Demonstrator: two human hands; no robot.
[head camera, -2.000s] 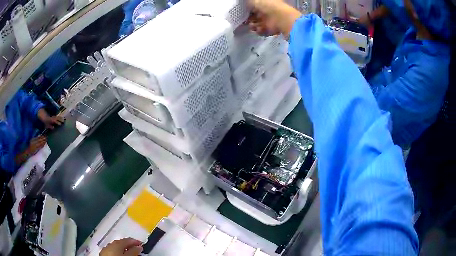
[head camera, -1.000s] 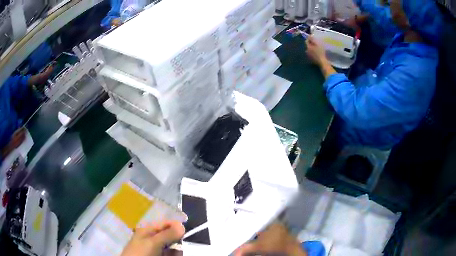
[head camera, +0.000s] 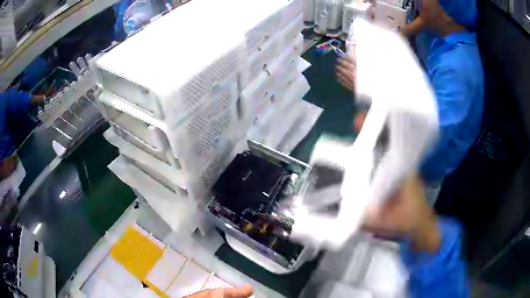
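Note:
My right hand (head camera: 401, 209) is shut on a white plastic cover (head camera: 407, 125), blurred, tilted up at the right. A smaller white framed part with dark openings (head camera: 334, 192) shows at its left side; whether it belongs to the cover I cannot tell. The cover hides the right part of an open projector unit (head camera: 247, 183), which has a black module and coloured wires in a grey-white housing. My left hand (head camera: 224, 292) is cut off by the bottom edge; only fingers show, over the label sheets (head camera: 186, 273), and I cannot tell if it holds anything.
A tall stack of white ribbed housings (head camera: 180, 75) stands left of and behind the unit. A yellow block (head camera: 137, 251) lies on the label sheets. Another open unit (head camera: 35, 262) is at far left. A person in blue (head camera: 456, 87) is behind the cover; others are at left.
The cover has been raised and moved right in my right hand, uncovering much of the unit. My left hand has moved down and away from the cover.

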